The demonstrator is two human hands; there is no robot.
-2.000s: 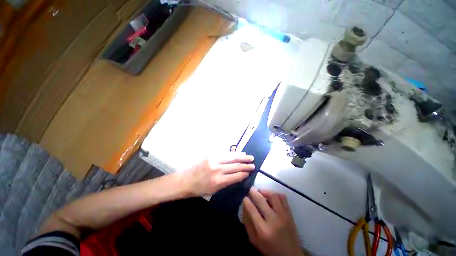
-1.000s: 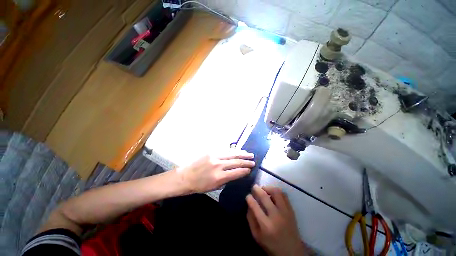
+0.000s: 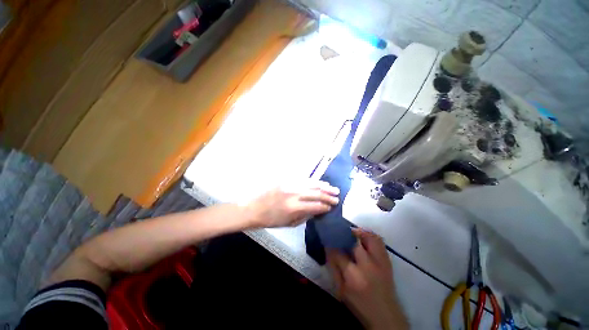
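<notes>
A dark navy fabric band (image 3: 334, 225) runs from the table's front edge past the lit needle area (image 3: 354, 173) and out behind, along the white machine head (image 3: 403, 84). My left hand (image 3: 300, 203) lies with its fingertips on the band, just in front of the needle area. My right hand (image 3: 365, 274) is at the band's near end, slightly blurred, its thumb and fingers at the fabric edge. The band's near end looks folded or doubled, with a darker part hanging at the left.
Scissors (image 3: 475, 277) with yellow and red-orange handles lie at lower right beside a blue-handled tool (image 3: 509, 314). A grey tray (image 3: 184, 64) sits on brown cardboard (image 3: 155, 122) at left. Beige knobs (image 3: 456, 180) project from the machine head.
The band has moved away from me, so more of it shows behind the needle and its near end is closer to the needle. Both hands have shifted slightly forward.
</notes>
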